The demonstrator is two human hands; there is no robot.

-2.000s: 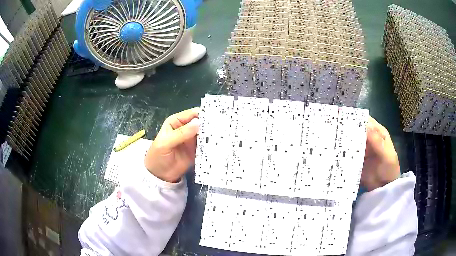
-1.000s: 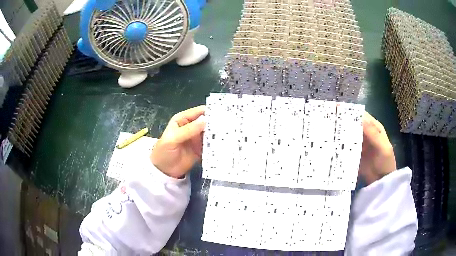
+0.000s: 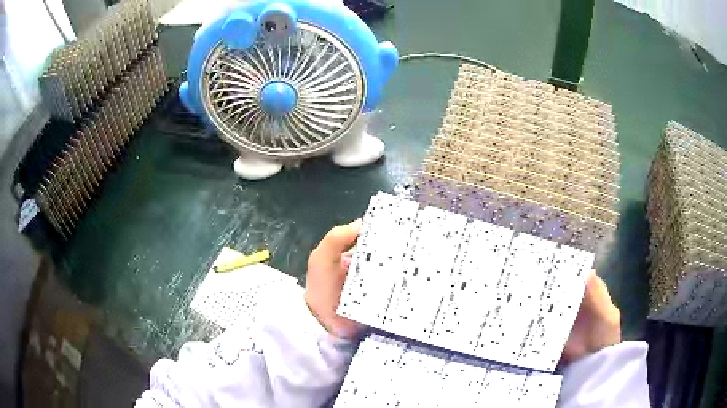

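A white PCB panel (image 3: 470,279) with small black marks, divided into strips, is held up by its two side edges and tilted, its right side lower. My left hand (image 3: 328,279) grips its left edge. My right hand (image 3: 591,320) grips its right edge; its fingers are partly hidden behind the panel. A second white panel (image 3: 446,384) lies just below, partly covered by the held one and cut off by the bottom edge.
Racked panels stand behind the held one (image 3: 526,143), at the right (image 3: 693,223) and at the left (image 3: 104,151). A blue and white fan (image 3: 279,96) stands at the back. A yellow stick (image 3: 242,261) lies on a printed paper (image 3: 239,293) left of my hands.
The view has shifted, so the fan, racks and paper appear lower and most lie further right. The held panel now appears tilted, with its right side lower. Both hands still hold it.
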